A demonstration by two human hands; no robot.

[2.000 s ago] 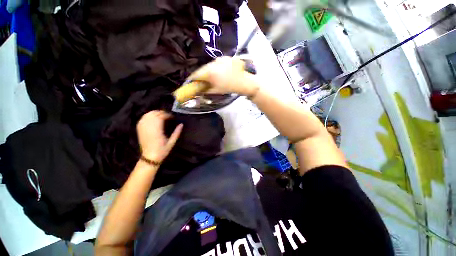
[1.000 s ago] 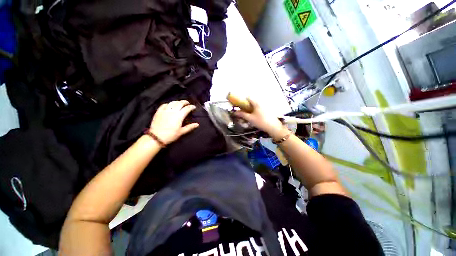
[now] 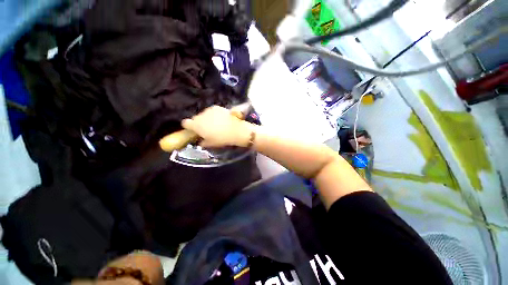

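A very dark garment [image 3: 195, 195] lies spread in front of me, with a large crumpled dark garment pile [image 3: 145, 67] beyond it. My right hand [image 3: 217, 127] is closed around the tan handle of a steam iron [image 3: 195, 155]. The iron's silver plate lies over the garment, its tip to the left. My left arm shows only as a blurred wrist with a brown bracelet at the bottom edge; the left hand itself is not visible. A white drawcord loop [image 3: 47, 253] lies on a separate dark piece at the lower left.
A grey hose [image 3: 367, 69] and black cable arch across the upper right. White labels [image 3: 220, 42] and cords lie on the pile. A white table [image 3: 289, 106] edge is right of the cloth. A floor fan [image 3: 448, 253] stands lower right. Blue material [image 3: 14, 92] is far left.
My right hand has carried the iron left from the table edge onto the garment. My left hand has left the cloth and moved down towards the bottom edge. The hose now arches higher.
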